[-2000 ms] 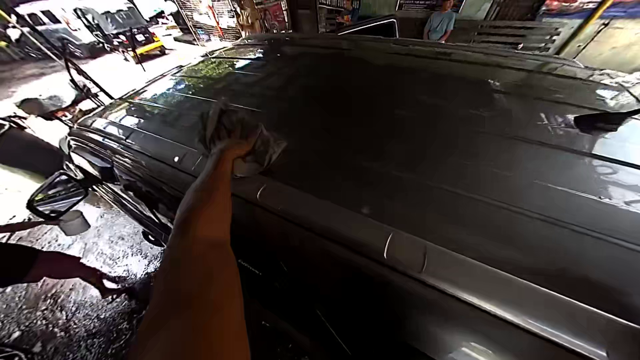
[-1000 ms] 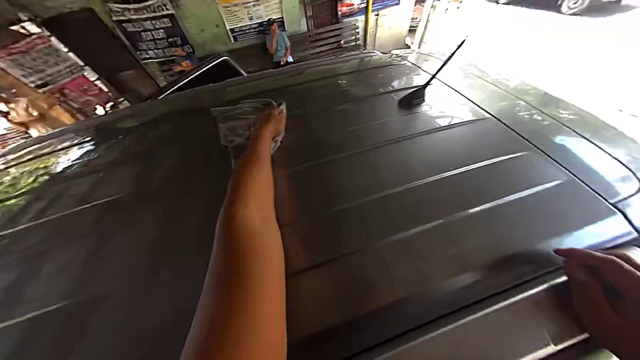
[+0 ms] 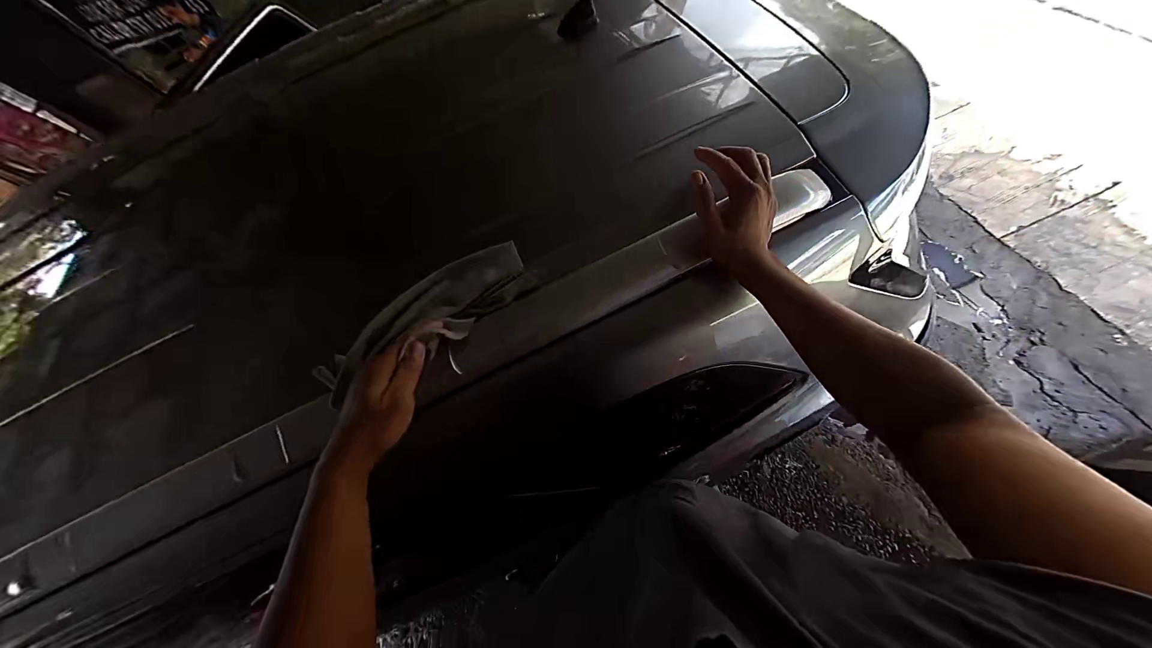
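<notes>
My left hand (image 3: 382,396) grips a damp grey cloth (image 3: 432,292) that lies on the dark car roof (image 3: 297,207) by its side rail. The cloth spreads beyond the fingers toward the middle of the roof. Farther right, my right hand (image 3: 742,202) rests on the roof rail (image 3: 612,279) near its rear end, fingers apart and bent, with nothing in them. Past both hands, at the top, is the base of the roof antenna (image 3: 578,18).
Below the rail are the dark side window (image 3: 711,405) and a tail light (image 3: 889,274) at the rear corner. Wet, cracked pavement (image 3: 1035,333) lies behind the car. Banners and a mirror-like framed panel (image 3: 252,45) stand beyond the roof.
My left hand has drawn the cloth back from far across the roof to the near rail. My right hand now lies on the rail near the rear. The view has tilted and turned.
</notes>
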